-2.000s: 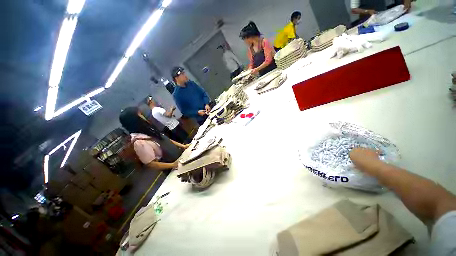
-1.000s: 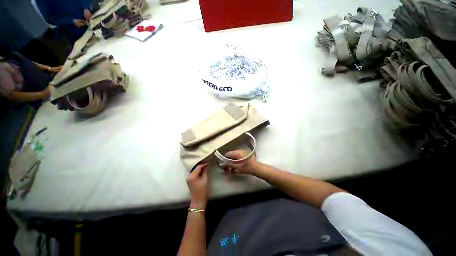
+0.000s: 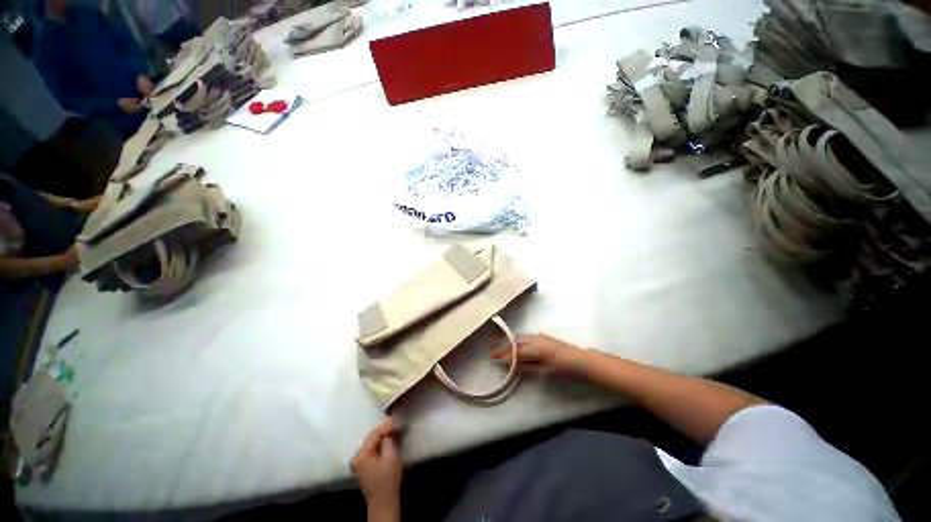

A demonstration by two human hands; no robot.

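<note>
A beige handbag (image 3: 434,326) lies tilted on the table in front of me, its flap side up with two greyer patches. Its thin looped handle (image 3: 480,397) hangs toward me. My left hand (image 3: 378,459) is at the bag's near left corner with fingertips close together; whether they pinch the fabric is unclear. My right hand (image 3: 541,354) is at the right side of the handle loop, its fingers passing through the loop around the strap. A clear plastic bag (image 3: 464,194) of small whitish packets lies open beyond the handbag, and neither hand touches it.
The table (image 3: 276,367) has a white cover. A red board (image 3: 464,51) lies at the back. Bags are piled left (image 3: 158,235) and farther left (image 3: 209,71). Loose straps (image 3: 684,97) and stacked bags (image 3: 817,194) are at right. People stand along the left edge.
My right hand has left the packets and come to the handbag. Since the last frame, the handle has swung down toward me and my left hand has moved slightly left and down.
</note>
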